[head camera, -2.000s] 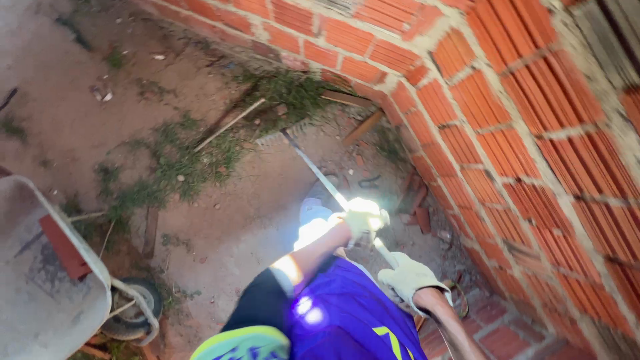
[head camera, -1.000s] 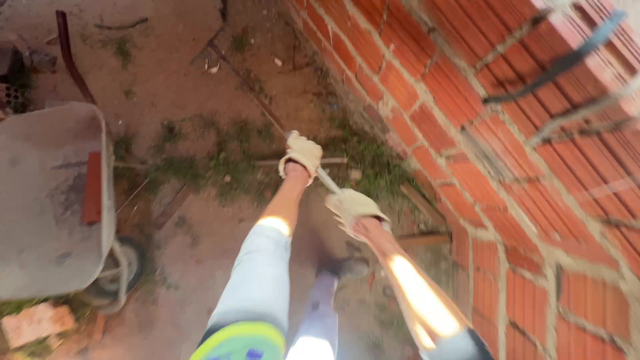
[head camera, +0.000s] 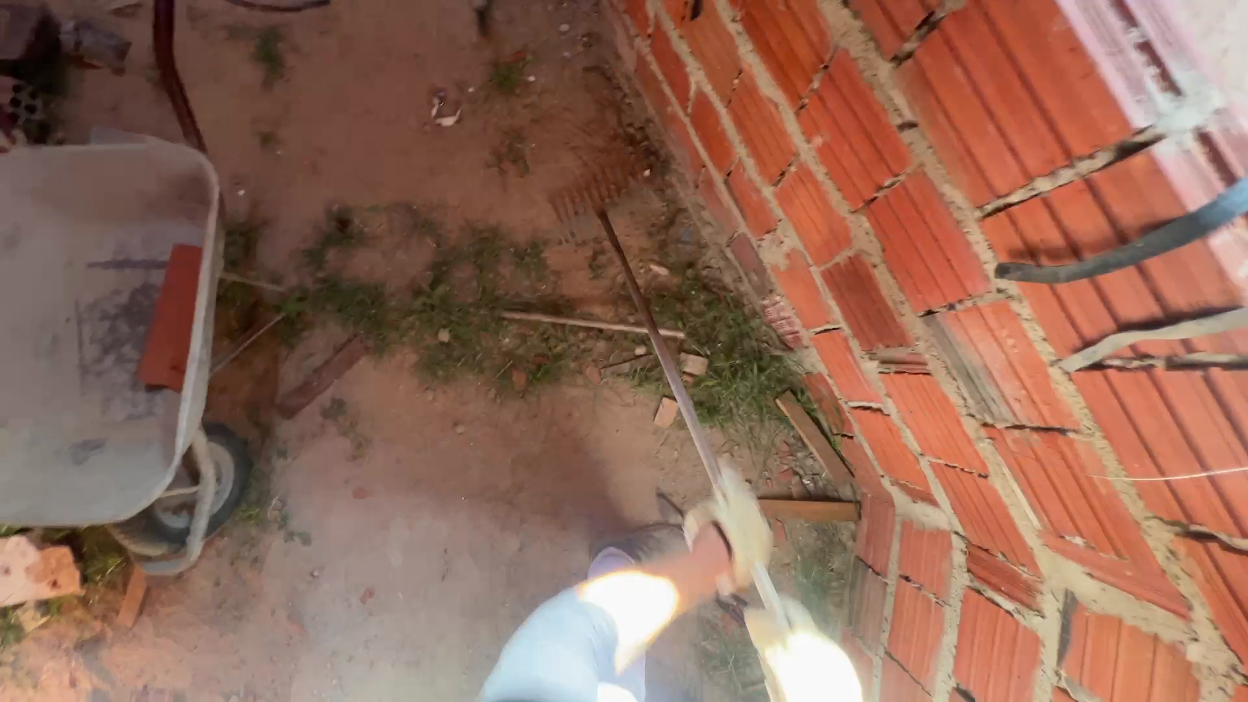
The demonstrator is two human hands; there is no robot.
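A rake (head camera: 673,370) with a long thin handle reaches from my hands up to its toothed head, which rests on the dirt near the foot of the brick wall. Gloved in off-white, my left hand (head camera: 733,526) is closed around the handle. Lower down and to the right, my right hand (head camera: 795,639), also gloved, grips the same handle near the bottom of the view; bright glare washes out part of it. Grass (head camera: 468,312) and a thin stick (head camera: 585,322) lie beneath and beside the handle.
A hollow-brick wall (head camera: 877,292) runs along the right, with straps (head camera: 1121,244) jutting from it. On the left stands a metal wheelbarrow (head camera: 97,439) holding a red brick piece (head camera: 174,317). Wood scraps (head camera: 814,439) lie by the wall; a wood piece (head camera: 322,375) is near the wheelbarrow.
Both hands have stayed on the handle. Since one second ago they have moved lower in the view, and the rake's head shows farther up, near the wall.
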